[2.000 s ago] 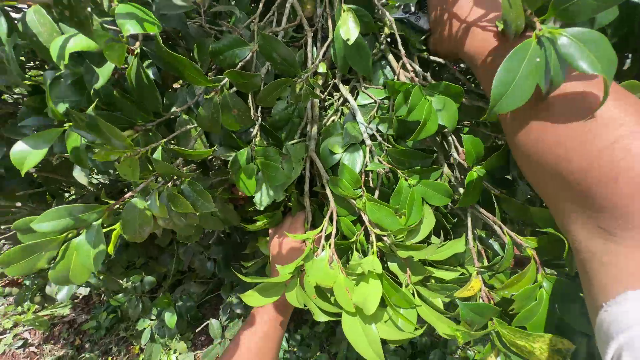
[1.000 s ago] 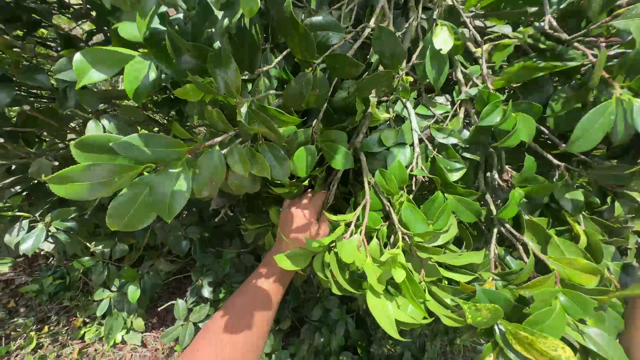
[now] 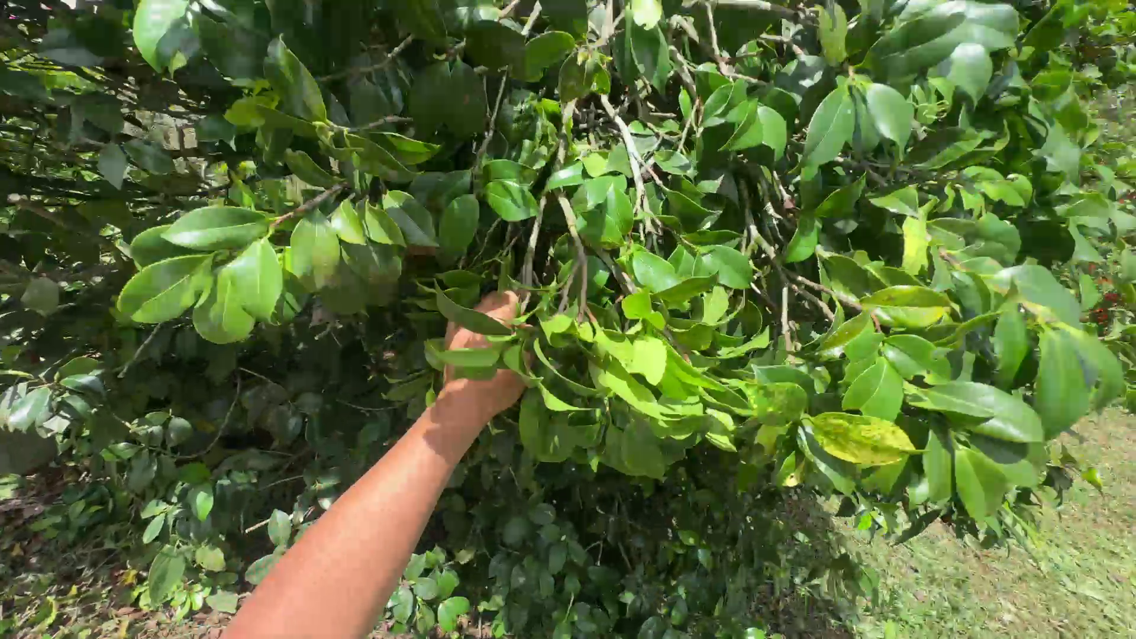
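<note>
A leafy shrub with glossy green leaves (image 3: 674, 266) spreads across the view. My left hand (image 3: 486, 355) reaches into it just left of centre, at the stems of a bright green leafy branch (image 3: 621, 355). Leaves partly cover the hand and its fingertips are hidden, so I cannot tell how firmly it grips. Thin grey-brown stems (image 3: 581, 248) run down towards the hand. A yellow mottled leaf (image 3: 861, 437) hangs to the right. My right hand is out of view.
Darker foliage (image 3: 337, 382) lies behind and left of my forearm. Low leafy plants (image 3: 177, 524) grow at the lower left. Sunlit grass (image 3: 1003, 577) shows at the lower right, beyond the shrub's edge. Bare branches (image 3: 630, 151) cross the upper middle.
My right arm, over the shrub at the upper right two seconds ago, has left the view. My left hand remains among the stems. The view has shifted, with grass now showing at right.
</note>
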